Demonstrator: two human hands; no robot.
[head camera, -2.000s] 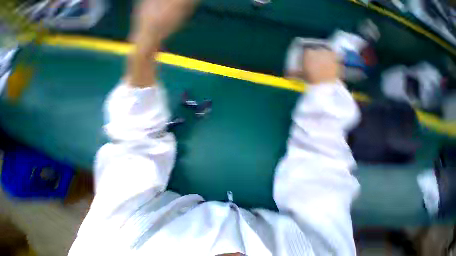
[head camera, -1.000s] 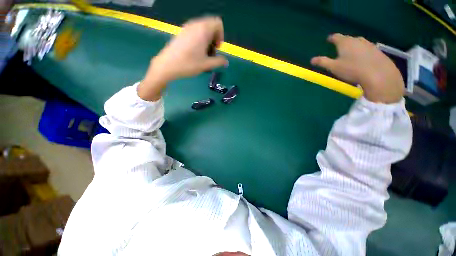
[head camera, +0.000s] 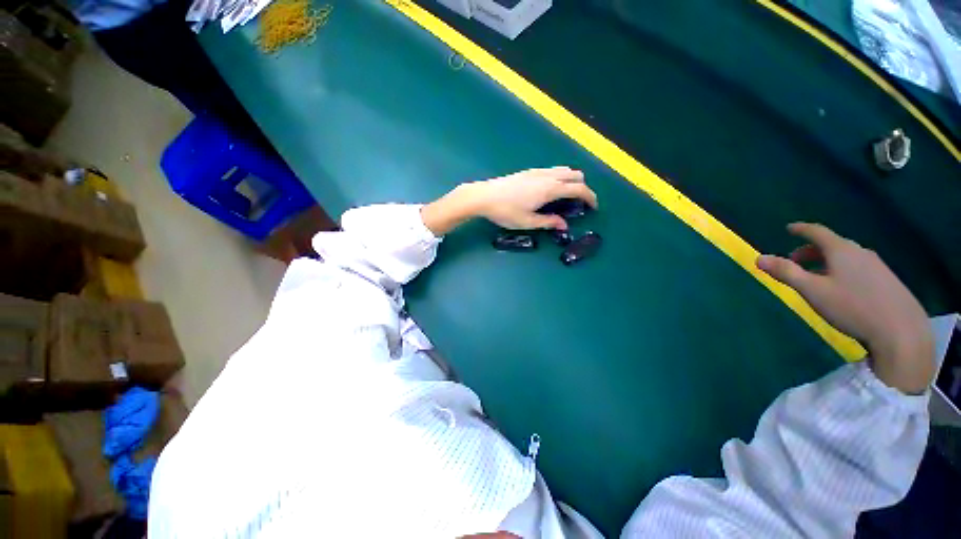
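Note:
Several small black shiny bundles, which look like charging cables (head camera: 581, 248), lie on the green bench. My left hand (head camera: 527, 198) is over this pile, its fingers around a dark bundle at the pile's far side. How firmly it is gripped cannot be told. My right hand (head camera: 843, 286) is above the yellow strip (head camera: 643, 179) at the right, fingers apart and empty.
A watch (head camera: 891, 151) lies on the belt at far right. White boxes (head camera: 511, 15) stand at the top; a box edge (head camera: 945, 358) shows beyond my right wrist. Yellow rubber bands (head camera: 290, 24), silvery parts (head camera: 223, 11), a blue stool (head camera: 234, 177) and cartons (head camera: 114, 342) are at left.
The view has swung left, showing more floor and cartons. My left hand has come down onto the black bundles. My right hand has left the white box it was at earlier and is empty.

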